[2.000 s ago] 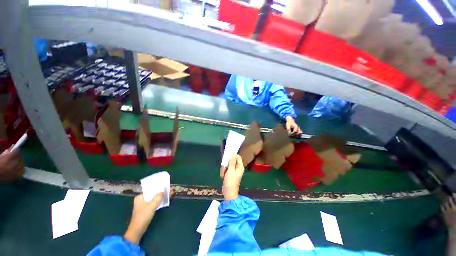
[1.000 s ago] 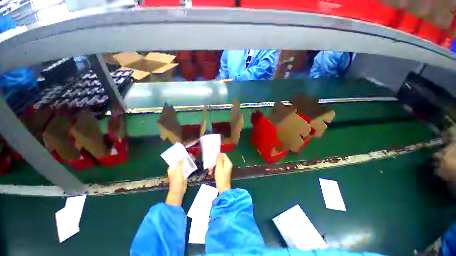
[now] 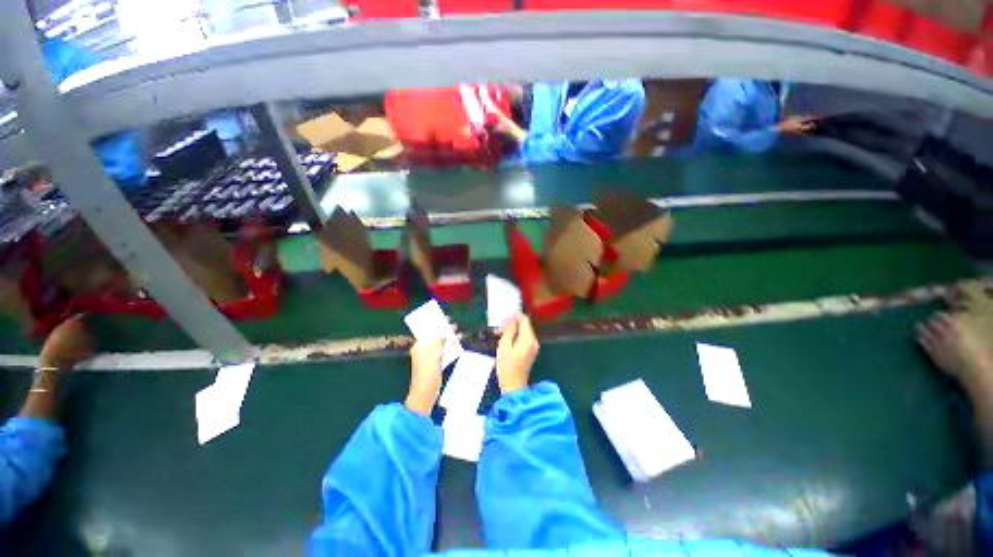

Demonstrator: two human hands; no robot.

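Note:
My left hand (image 3: 426,375) holds a small stack of white leaflets (image 3: 431,324) above the conveyor's near edge rail. My right hand (image 3: 516,353) pinches a single white leaflet (image 3: 503,301) upright, just right of the stack and apart from it. Beyond my hands, open red retail cartons (image 3: 449,274) with raised brown flaps stand on the green conveyor; the two nearest my left hand have pale contents inside. More cartons (image 3: 544,294) stand to the right. Loose white leaflets (image 3: 466,383) lie on the green table between my forearms.
A thicker leaflet pile (image 3: 642,430) and a single leaflet (image 3: 723,375) lie right; two more (image 3: 223,405) lie left. A grey shelf beam (image 3: 523,46) crosses above, with a slanted post (image 3: 147,256). Other people's hands (image 3: 68,343) are at both sides. Workers sit opposite.
The red cartons have shifted along the belt. My hands have moved slightly apart, and the right one holds its leaflet clear of the left stack. A hand has appeared at far left.

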